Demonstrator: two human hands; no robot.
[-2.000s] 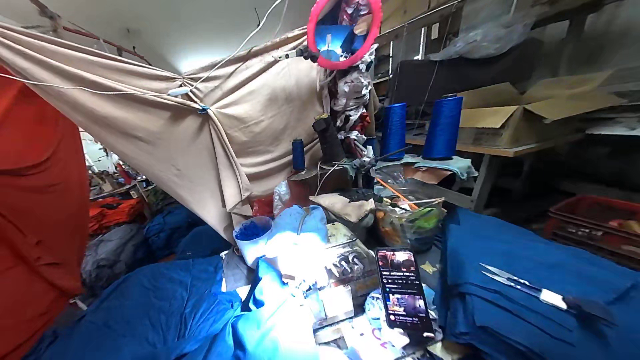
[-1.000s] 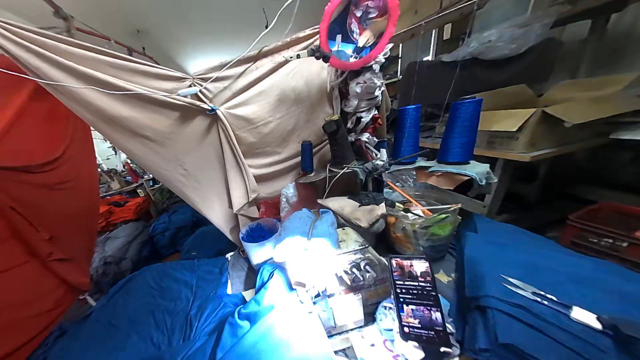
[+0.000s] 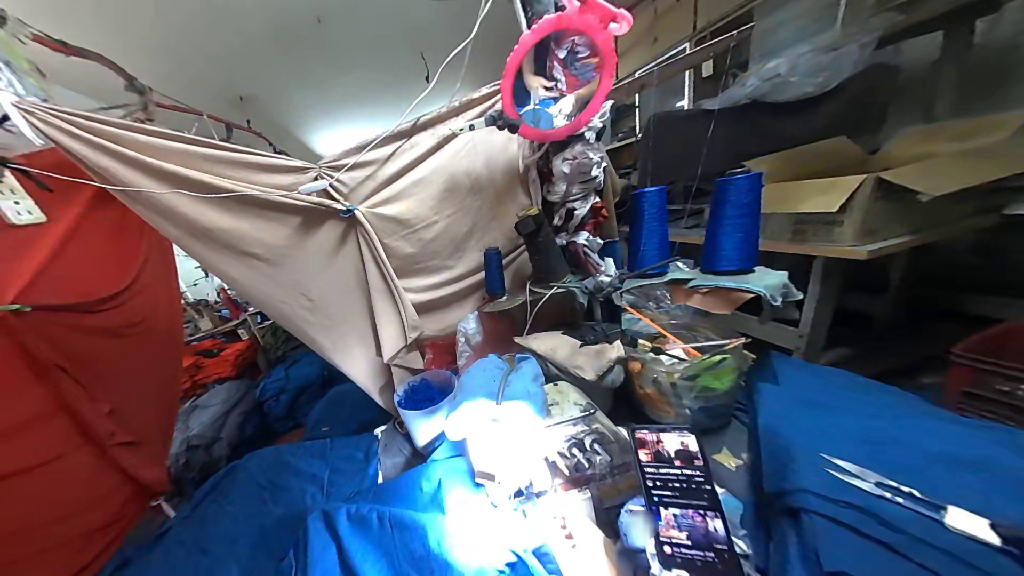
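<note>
Neither of my hands can be made out; strong glare at the lower middle hides detail there. Blue fabric (image 3: 240, 504) spreads from the lower left into the glare, beside a sewing machine (image 3: 592, 452) with a light blue cloth (image 3: 500, 380) over its upper part. A phone (image 3: 684, 504) with a lit screen lies right of the machine. Folded blue fabric (image 3: 848, 424) fills the right side, with scissors (image 3: 912, 496) resting on it, blades apart. A white cup (image 3: 424, 408) with blue contents stands behind the fabric. In the pink-framed mirror (image 3: 512, 84) a person's reflection shows, hands near blue material.
Blue thread cones (image 3: 732, 224) stand behind a clear container of odds and ends (image 3: 688, 388). A small blue spool (image 3: 494, 272) and a dark cone (image 3: 544, 250) stand further left. Beige cloth (image 3: 448, 208) and red cloth (image 3: 72, 384) hang nearby. An opened cardboard box (image 3: 816, 216) sits on a table.
</note>
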